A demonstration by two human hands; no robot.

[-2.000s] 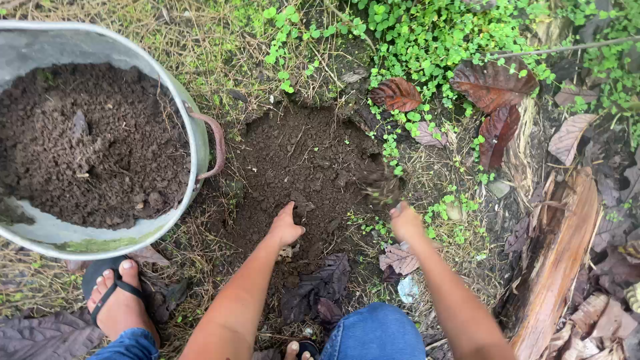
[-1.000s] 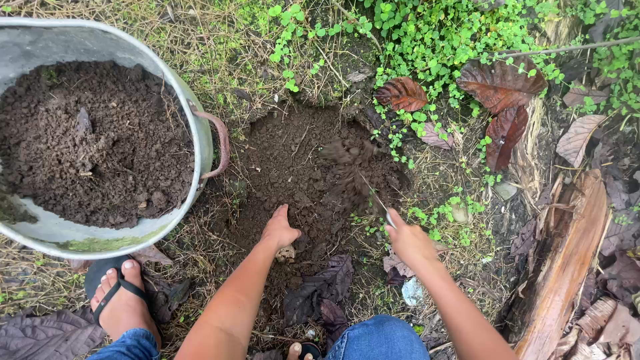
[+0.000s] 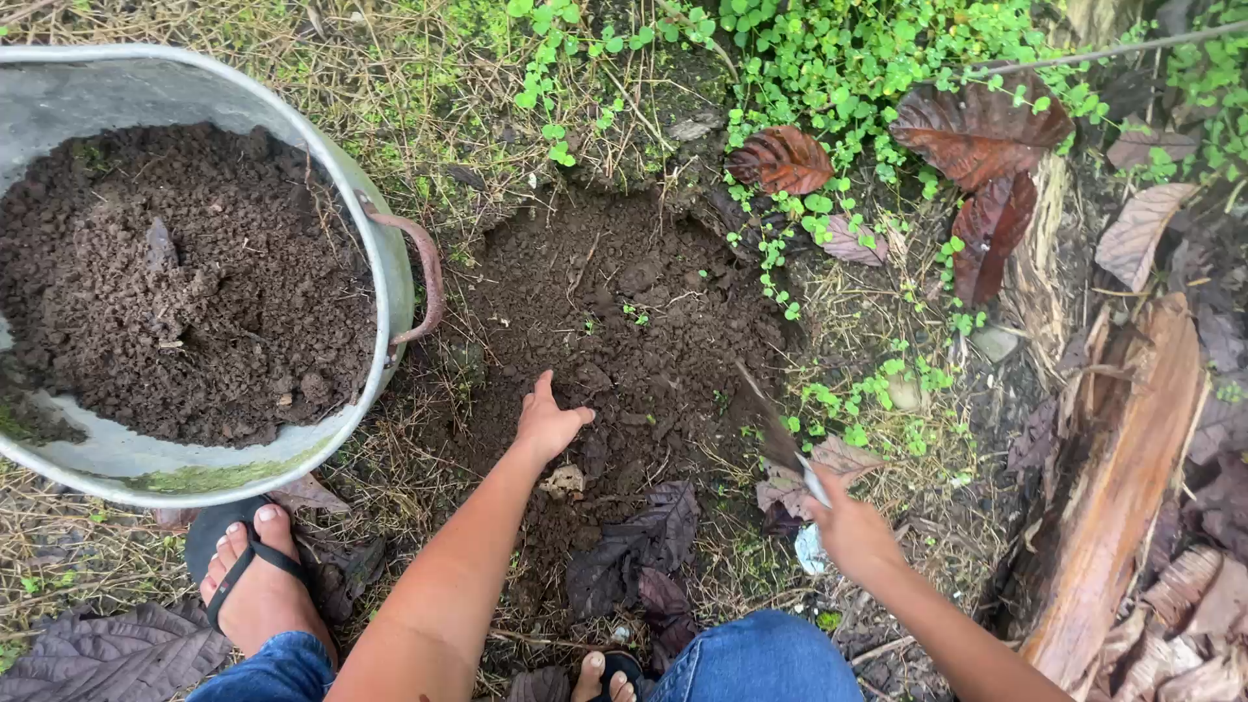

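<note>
A shallow hollow of dark loose soil (image 3: 634,302) lies in the ground before me. At its lower left, my left hand (image 3: 550,424) rests on or just over the soil, fingers apart, holding nothing that I can see. My right hand (image 3: 850,531) is closed on the pale handle of a knife-like hand tool (image 3: 776,434), whose soil-darkened, blurred blade points up and left at the hollow's right edge. To the left, a large metal pot (image 3: 390,283) with a rusty side handle holds a heap of crumbly soil (image 3: 195,283).
Green creeping plants (image 3: 858,58) and big brown dry leaves (image 3: 780,161) border the hollow at upper right. A split piece of wood (image 3: 1121,497) lies at the right. My sandalled foot (image 3: 255,575) stands below the pot, and dark leaves (image 3: 639,551) lie near my knee.
The right hand with the tool has moved down and to the right, away from the hollow's middle. Small green sprigs now show on the soil. The left hand stays near the hollow's lower left.
</note>
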